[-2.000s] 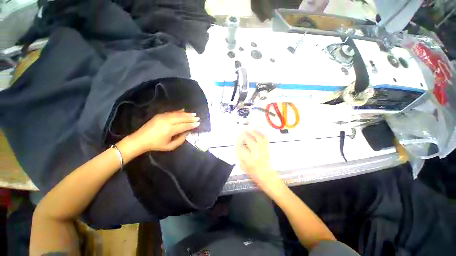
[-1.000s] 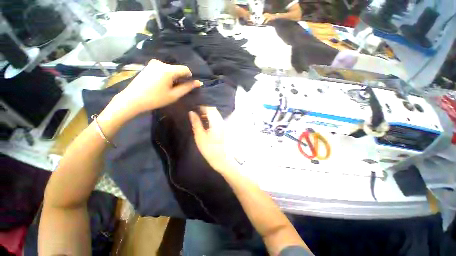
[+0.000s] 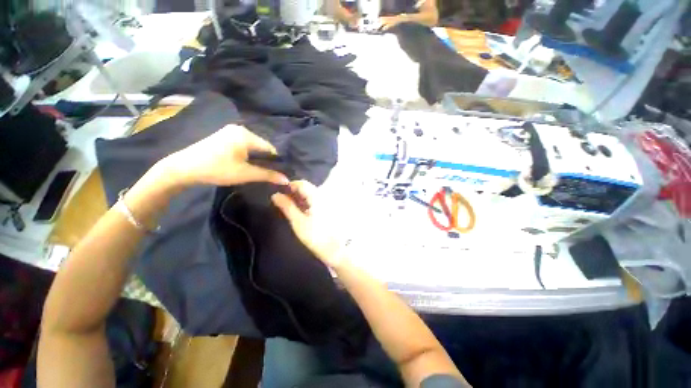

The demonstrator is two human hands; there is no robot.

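Observation:
A large dark garment piece point(image 3: 182, 265) lies over the left of the table and hangs off its front edge. A thin grey curved line runs down its black inner part. My left hand point(image 3: 220, 158) grips the cloth from above, with a dark fold between thumb and fingers. My right hand point(image 3: 311, 223) pinches the cloth edge just right of and below my left fingertips. The fingertips are close together; exactly what lies between them is hard to see.
The white sewing machine point(image 3: 485, 167) with a blue stripe is to the right. Scissors point(image 3: 452, 211) with red and orange handles lie beside it. A black pad point(image 3: 595, 258), a thin black strip point(image 3: 538, 265) and a plastic bag point(image 3: 659, 227) are farther right. A phone point(image 3: 56, 195) lies left. Another person's hands point(image 3: 401, 18) show at the back.
From flat on the cloth and empty by the machine, my left and right hands have come together gripping the garment. Since one second ago they have moved slightly lower. The view has tilted up.

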